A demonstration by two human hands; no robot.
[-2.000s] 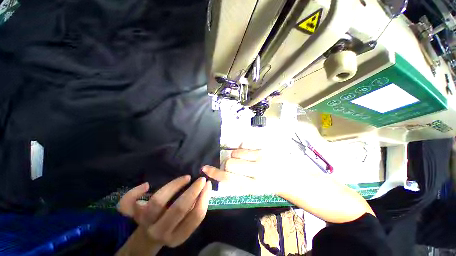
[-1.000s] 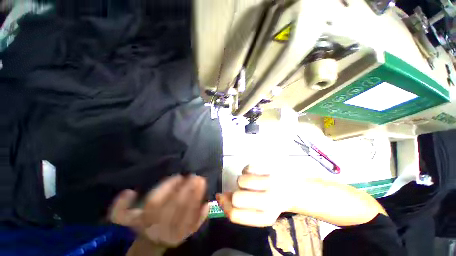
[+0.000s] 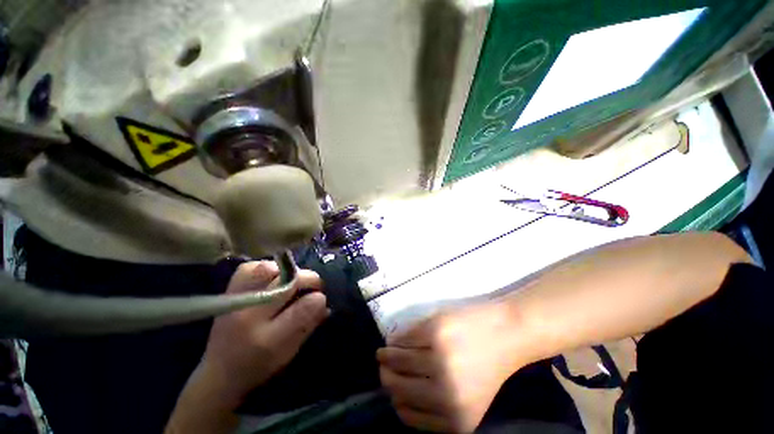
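Observation:
The black garment (image 3: 339, 339) lies left of and beside the presser-foot area and over the table's front edge. My left hand (image 3: 267, 331) is on the cloth close to the foot, its fingers bent on a fold, partly hidden by the curved cream bar (image 3: 170, 312). My right hand (image 3: 445, 364) has its fingers curled on the garment's edge at the front of the white bed (image 3: 458, 263). A small black ribbed knob (image 3: 365, 265) shows by the foot. The needle and the foot itself are hidden behind the machine head.
The cream machine head (image 3: 373, 110) fills the upper view, with its round tension knob (image 3: 267, 208) and yellow warning triangle (image 3: 157, 146). The green control panel (image 3: 518, 93) is upper right. Red-handled thread snips (image 3: 586, 209) lie on the bed right of the foot.
The view has moved much closer to the machine head. My left hand has moved up the cloth to beside the foot. My right hand is now at the garment's edge. The snips remain on the bed.

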